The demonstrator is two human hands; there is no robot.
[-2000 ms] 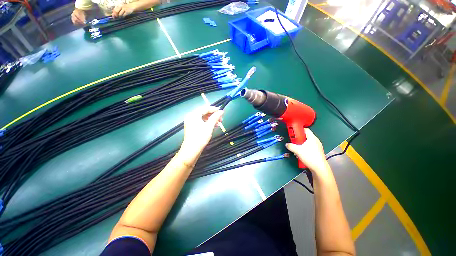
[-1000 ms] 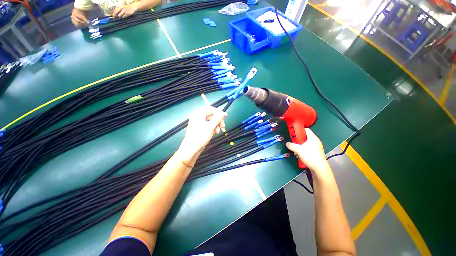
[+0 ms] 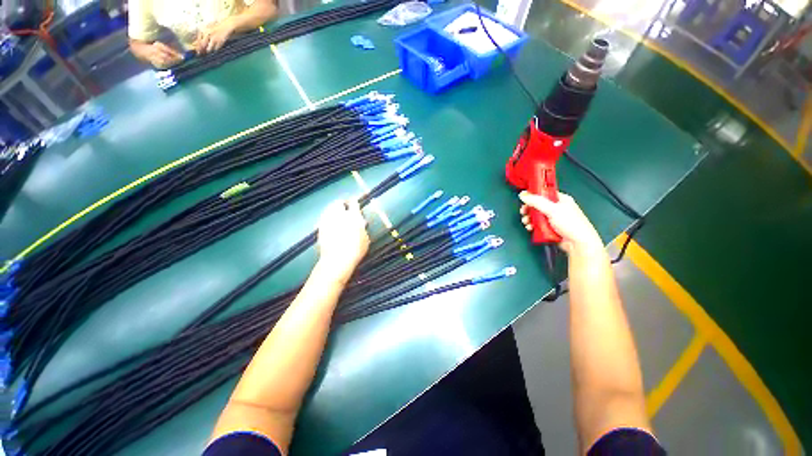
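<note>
My right hand (image 3: 554, 218) is shut on the grip of the red heat gun (image 3: 540, 160). Its metal nozzle points up and away from the cables. My left hand (image 3: 343, 236) is over a black cable (image 3: 298, 249) between the two bundles; whether the fingers grip it is hard to tell. Blue sleeves (image 3: 415, 166) with silvery lugs show beyond this hand. The upper bundle of black cables (image 3: 187, 191) lies farther away. The lower bundle (image 3: 258, 325) lies nearer me, its blue ends fanned towards the right.
Blue parts bins (image 3: 434, 78) stand at the far side of the green bench (image 3: 499, 134), beside a clear bag (image 3: 405, 12). A person (image 3: 200, 27) handles black cables across the bench. The gun's black cord (image 3: 605, 191) crosses the right edge.
The heat gun has swung from the blue cable end to point up and away. My left hand has moved slightly left and down. A lifted blue cable end now lies lower.
</note>
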